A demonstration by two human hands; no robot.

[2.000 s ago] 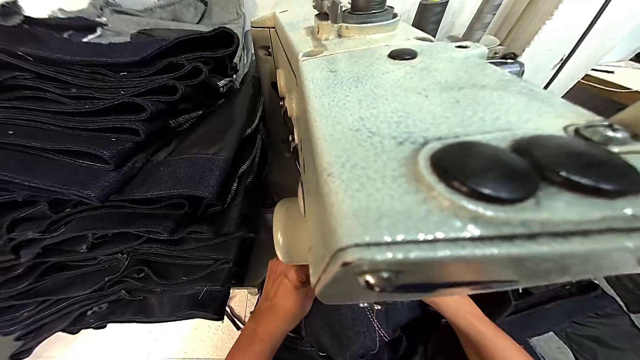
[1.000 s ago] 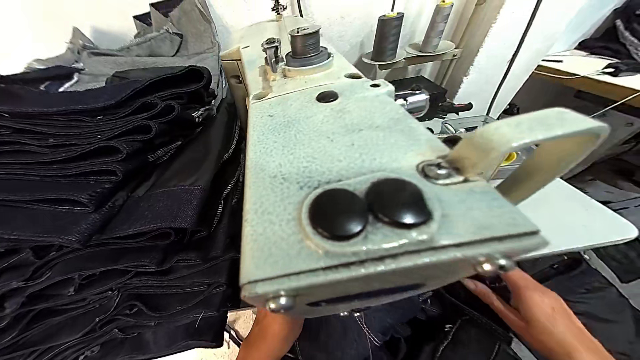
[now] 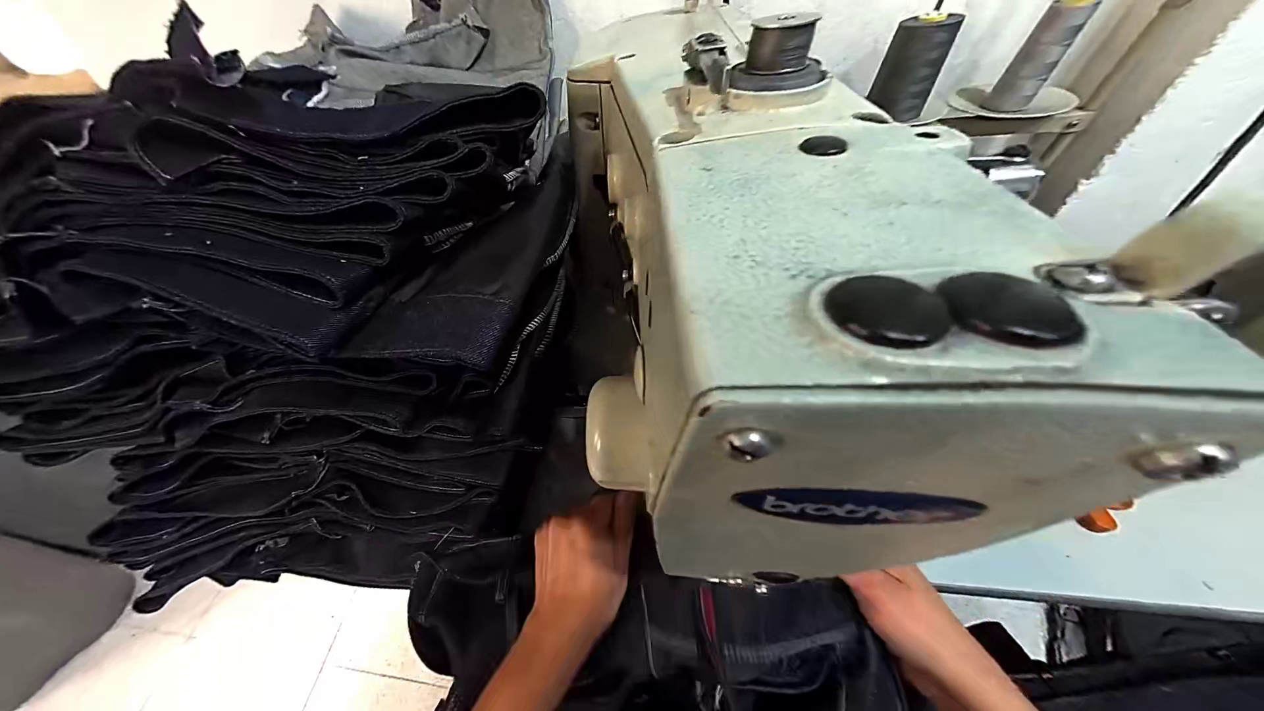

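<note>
A pale green Brother industrial sewing machine (image 3: pixel 918 227) fills the right half of the view. Dark denim garment pieces (image 3: pixel 770 632) lie under and in front of its head. My left hand (image 3: pixel 585 558) rests on the dark fabric beside the cream knob (image 3: pixel 614 434); its fingertips are hidden behind the machine, so its grip is unclear. On the fabric's right side is my right hand (image 3: pixel 894 602), its fingers largely covered by the machine's lower edge. The needle area is out of sight.
A tall stack of folded dark denim pieces (image 3: pixel 296 296) stands left of the machine, with grey cloth (image 3: pixel 415 59) behind it. Thread cones (image 3: pixel 916 64) stand at the back. A pale work surface (image 3: pixel 1116 553) with a small orange object (image 3: pixel 1098 518) extends at the right. Tiled floor shows below.
My right hand, seen further right one second ago, is now partly under the machine's lower edge on the fabric. My left hand shows more fully. The view has shifted.
</note>
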